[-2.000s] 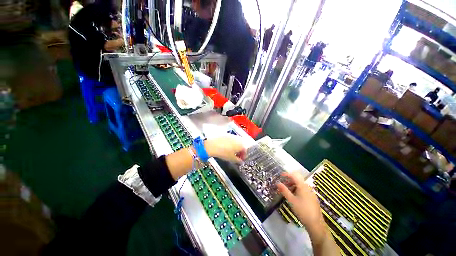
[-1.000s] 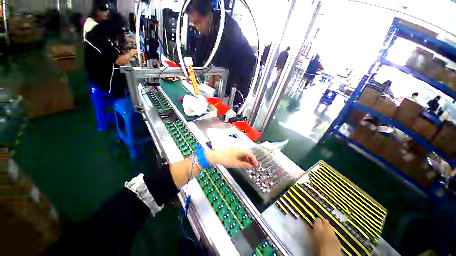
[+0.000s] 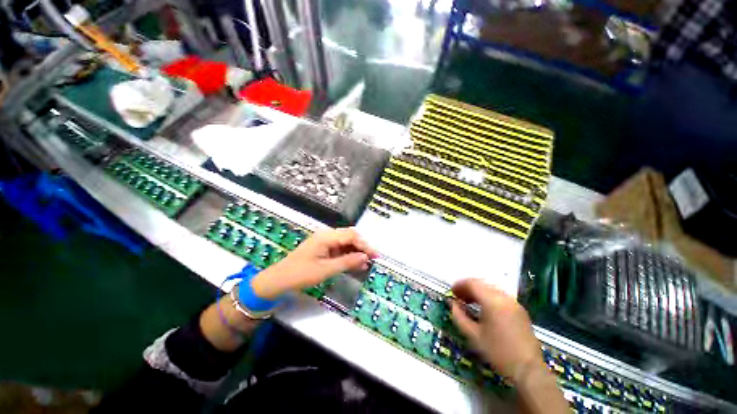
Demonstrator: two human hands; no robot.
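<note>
Green circuit board panels (image 3: 396, 311) with rows of small parts lie along the metal line in front of me. My left hand (image 3: 311, 263), with a blue wrist strap (image 3: 252, 293), is over the upper left corner of one panel; a small part seems to be at its fingertips. My right hand (image 3: 497, 323) is over the right part of the same panel, thumb and finger close together, with something small and yellowish at the fingertips. The clear tray (image 3: 368, 174) holds a heap of small silver parts (image 3: 317, 174). Yellow-and-black rows (image 3: 477, 166) stand on a white sheet (image 3: 428, 242).
Red bins (image 3: 276, 95) and a white cloth (image 3: 141, 101) are at the back left. A crumpled white wrap (image 3: 234, 145) lies left of the tray. A ribbed pack in clear plastic (image 3: 650, 295) and a cardboard box (image 3: 642, 206) are at the right. A blue stool (image 3: 69, 214) is left of the line.
The view has turned right and down. My left hand has moved from the silver parts tray to the board panel. My right hand has moved from the yellow-and-black rows to the panel.
</note>
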